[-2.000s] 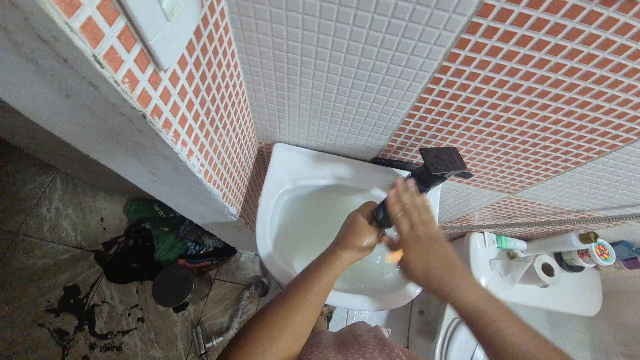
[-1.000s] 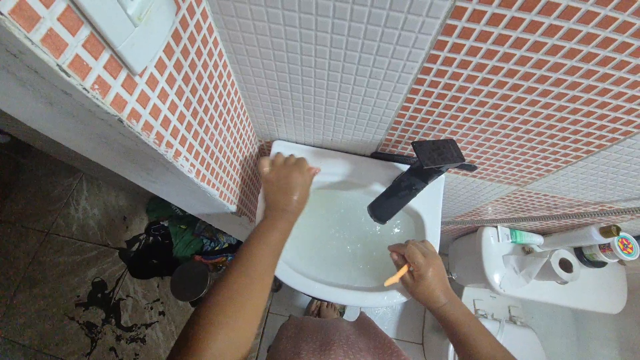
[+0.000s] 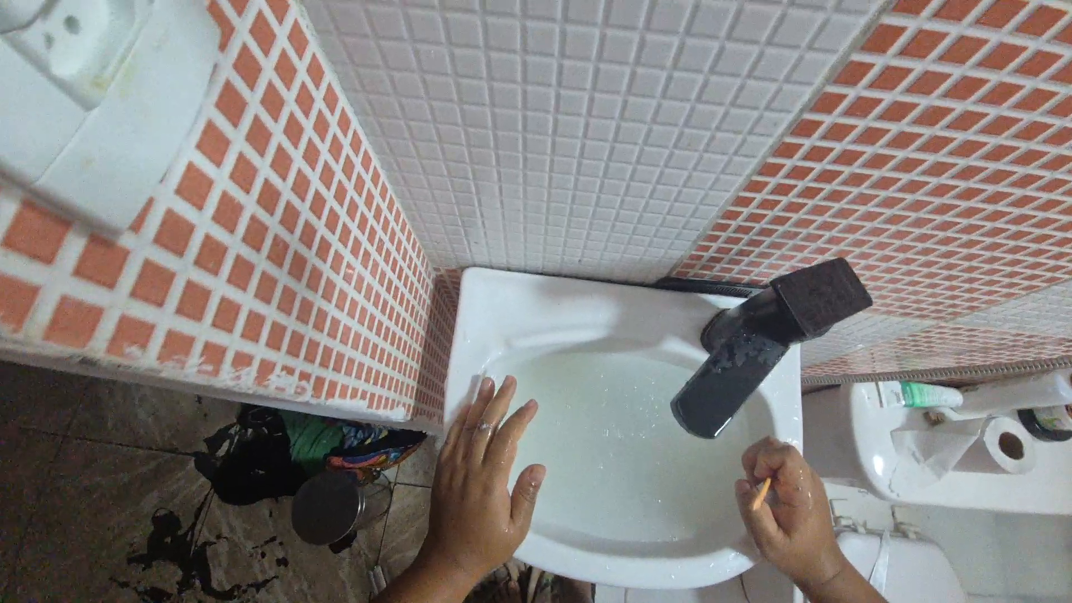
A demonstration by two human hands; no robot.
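Observation:
A white ceramic washbasin (image 3: 586,548) holds cloudy water. A black faucet (image 3: 733,381) stands at its back right corner, its spout over the bowl. My left hand (image 3: 486,477) lies over the basin's left rim, fingers spread, with nothing in it. At the right front rim, my right hand (image 3: 783,502) is closed around a thin orange stick-like object (image 3: 760,494); most of it is hidden by the fingers, so its kind is unclear. Both hands look wet.
A toilet tank (image 3: 888,469) at the right bears a toilet paper roll (image 3: 1001,445) and a green-and-white tube (image 3: 930,394). Dark and coloured cloths (image 3: 310,444) and a metal-topped container (image 3: 327,507) are on the floor at left. A white electrical outlet (image 3: 109,117) is on the tiled wall.
Two seconds ago both hands were together at the faucet spout; they are now apart. Since one second ago my left hand has moved from the basin's back left corner towards the front and its fingers have spread.

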